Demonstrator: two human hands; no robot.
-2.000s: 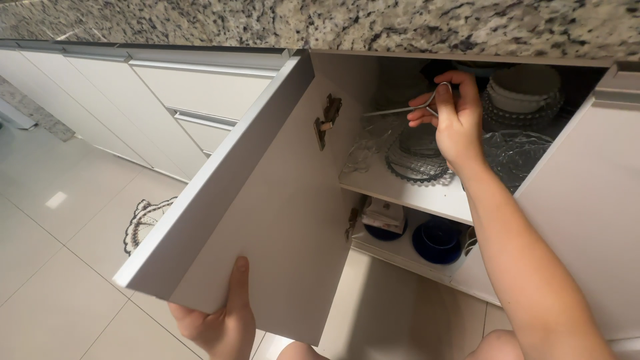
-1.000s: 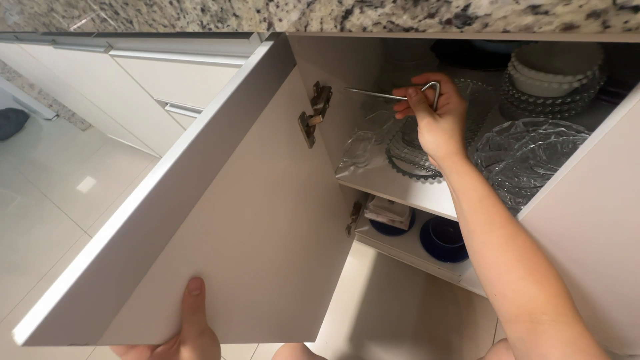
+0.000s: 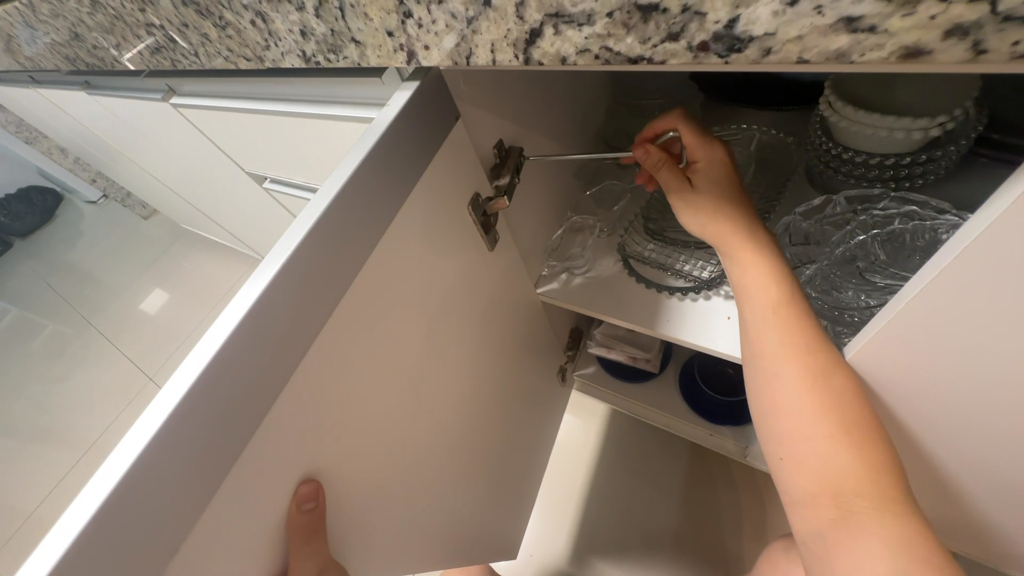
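Observation:
My right hand (image 3: 692,180) grips the looped metal handle of a thin metal rod tool (image 3: 580,157). The rod points left, and its tip meets the upper metal hinge (image 3: 504,184) inside the cabinet, at or very near a screw. Low in the view, my left hand (image 3: 310,528) holds the lower part of the open white cabinet door (image 3: 384,344), thumb on the inner face and fingers hidden behind it. A lower hinge (image 3: 570,356) joins door and cabinet near the lower shelf.
The upper shelf (image 3: 640,320) bears clear glass dishes (image 3: 872,248) and stacked white bowls (image 3: 896,120). Blue dishes (image 3: 716,388) and a wrapped packet (image 3: 628,346) sit below. A granite countertop (image 3: 512,32) runs overhead. White drawers (image 3: 272,144) stand left, a dark object (image 3: 30,210) beyond.
My right hand has brought the rod from beside the upper hinge to contact or near contact with it. My left hand stays on the door. The view has shifted closer.

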